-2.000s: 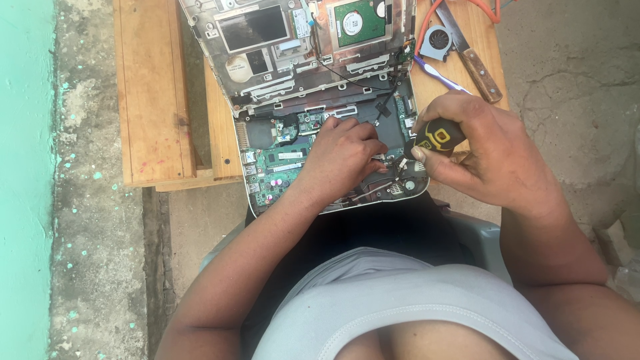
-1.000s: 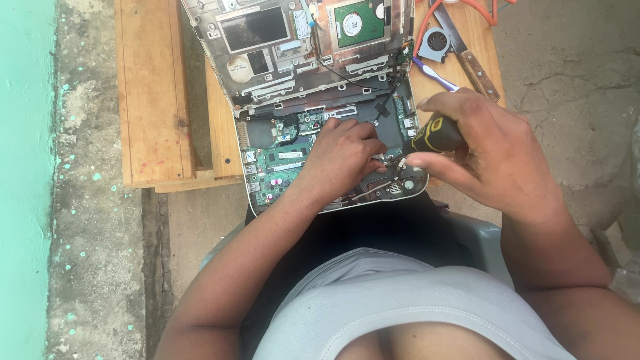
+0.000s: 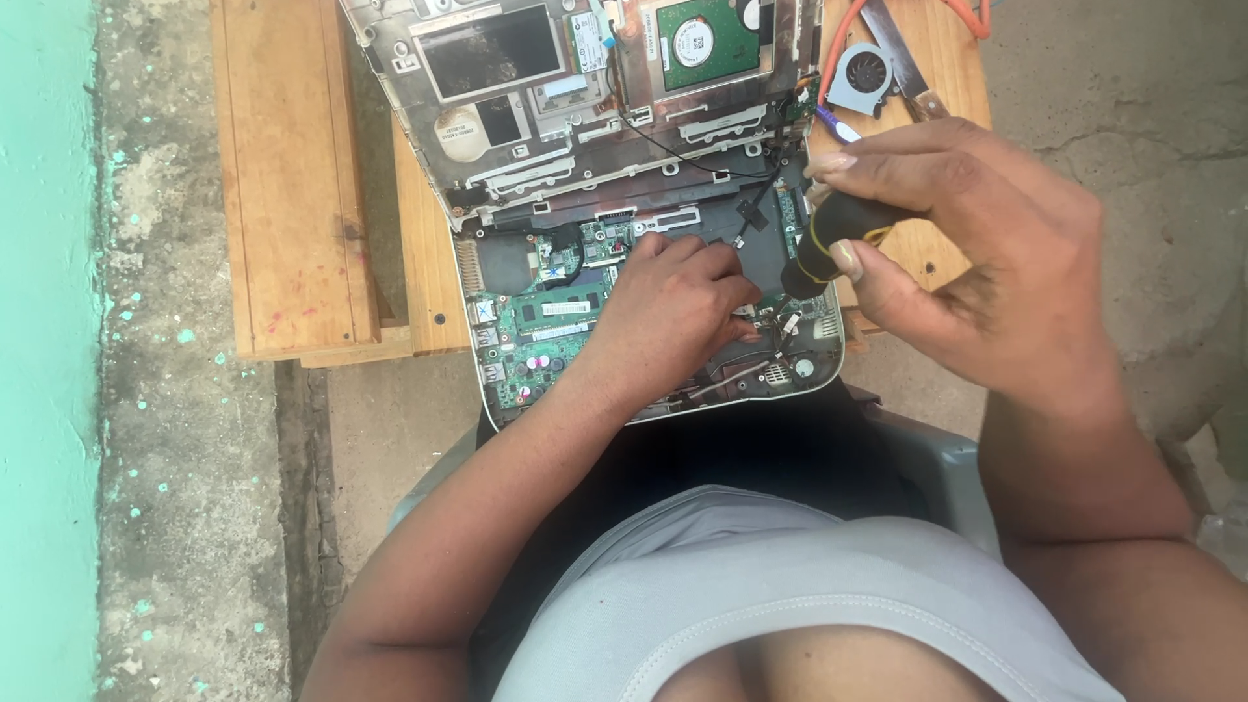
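Observation:
An opened laptop chassis (image 3: 507, 263) lies in front of me, its base part nearest and its other half folded up and away. My left hand (image 3: 682, 302) rests on the base with bent fingers, the fingertips at small parts right of the centre; whether they pinch anything is hidden. My right hand (image 3: 975, 244) holds a black and yellow screwdriver (image 3: 829, 239) by its handle, tilted, over the right side of the base. Its tip is near the cables there. A green memory module (image 3: 556, 307) is left of my left hand. A green hard drive (image 3: 709, 41) sits in the far half.
The wooden table (image 3: 936, 58) carries a cooling fan (image 3: 860, 78), a knife (image 3: 902, 58) with a wooden handle, an orange cable (image 3: 843, 49) and a purple-and-white item (image 3: 838, 125) at the right. A thick wooden beam (image 3: 288, 185) stands at the left, beside a turquoise wall (image 3: 49, 351).
My right hand's fingers have shifted on the screwdriver handle, with the index finger and thumb now further apart. My left hand has stayed in about the same place on the laptop base.

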